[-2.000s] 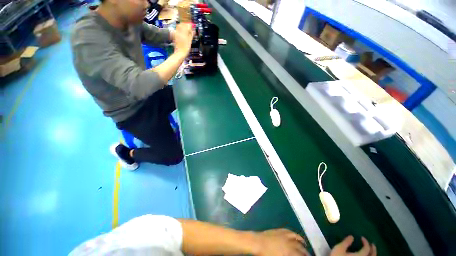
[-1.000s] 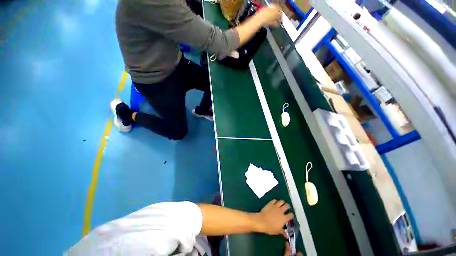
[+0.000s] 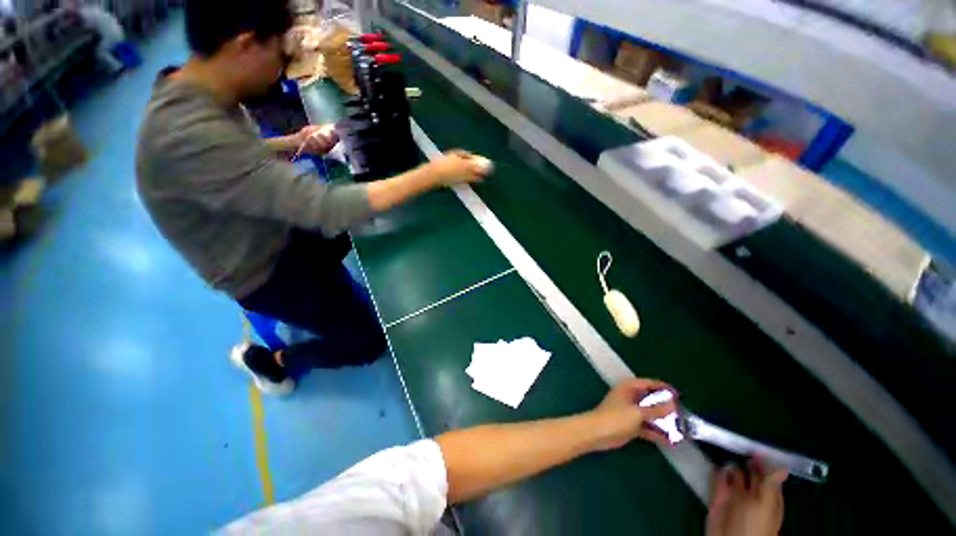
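My left hand [image 3: 629, 415] is closed around the bright jaw head of a silver adjustable wrench [image 3: 723, 436], above the pale rail. The wrench slants down to the right, its holed handle end free. My right hand [image 3: 746, 500] is at the bottom edge, its fingers on the handle; its lower part is cut off. A cream-white oval unit [image 3: 622, 313] with a white cord loop lies on the green belt beyond my left hand. White slips [image 3: 509, 371] lie fanned on the green bench top, left of the rail.
A pale metal rail [image 3: 538, 280] separates bench top and belt. A white compartment tray [image 3: 692, 188] sits on the far ledge. At the left, a person in a grey sleeve [image 3: 314, 199] reaches over the belt with a small white thing in hand, beside black fixtures [image 3: 378, 120] with red handles.
The wrench now shows clearly between my hands, where before only a small shiny part showed. The neighbour's hand has come over the belt, and only one unit now lies plainly on it.
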